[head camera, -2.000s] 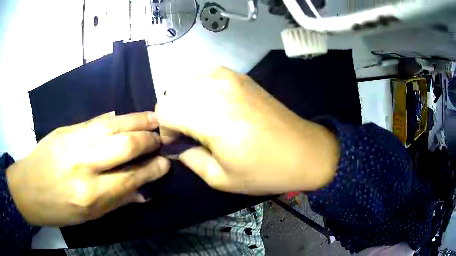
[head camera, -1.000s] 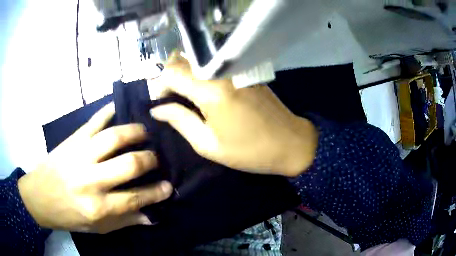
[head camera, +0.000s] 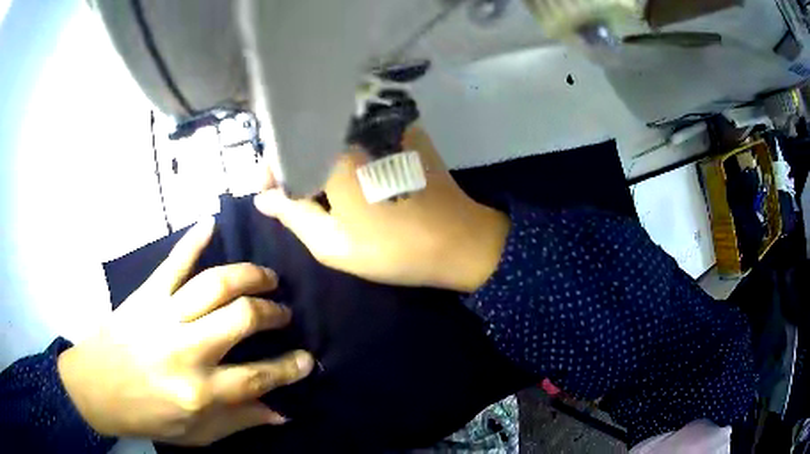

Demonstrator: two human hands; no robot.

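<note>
A black fabric panel (head camera: pixel 391 346) lies on the white machine table and hangs over its front edge. A folded strip runs up its left part toward the needle area. My left hand (head camera: pixel 191 355) lies on the panel with spread fingers pressing it down. My right hand (head camera: pixel 391 222) holds the panel's upper edge with thumb and fingers beside the strip. The sewing machine head (head camera: pixel 293 80) hides some right fingers. The needle and presser foot cannot be made out clearly.
A cream ribbed knob (head camera: pixel 392 176) on the machine head overlaps my right hand. A yellow-orange tray (head camera: pixel 730 213) with dark items stands at the right. The white table (head camera: pixel 524 97) shows behind the panel. Checked cloth shows below the panel.
The panel has shifted relative to the picture, and the machine head now covers more of the view. My right hand has moved up to the strip's top end. My left fingers have spread.
</note>
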